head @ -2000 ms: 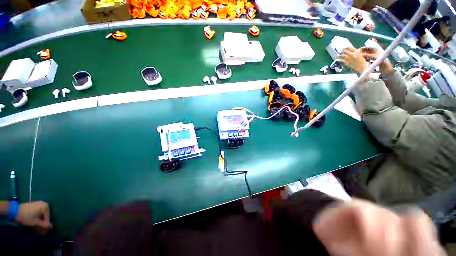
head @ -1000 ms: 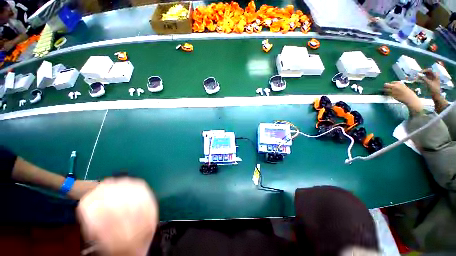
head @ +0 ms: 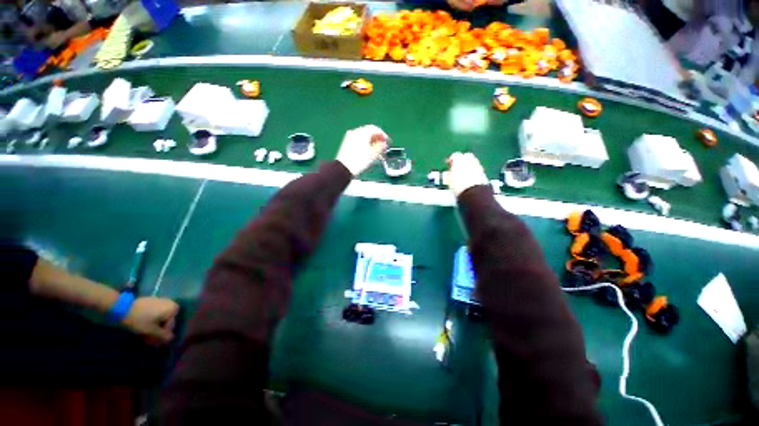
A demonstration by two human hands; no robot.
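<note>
My left hand (head: pixel 363 149) is over the belt, just left of a white charging case (head: pixel 397 163) with a dark inside; whether it holds anything cannot be seen. My right hand (head: pixel 466 173) is at small white earbuds (head: pixel 439 177) near the belt's front rail; its grip is too blurred to tell. One white-blue tester (head: pixel 383 278) stands on the green worktop with a black test cradle (head: pixel 359 314) at its front. A second tester (head: pixel 463 276) is partly hidden by my right sleeve.
White boxes (head: pixel 562 137), cases and orange pieces lie along the belt. Orange-and-black round pieces (head: pixel 617 250), a thick white cable (head: pixel 630 349) and a paper slip (head: pixel 721 307) are at right. Another person's hand (head: pixel 155 319) rests at left near a pen (head: pixel 137 260). An orange pile (head: pixel 466 43) lies across the belt.
Both my arms now reach forward over the worktop to the belt; before, a blurred hand was low in the picture. The person's arm at right has nearly left the picture.
</note>
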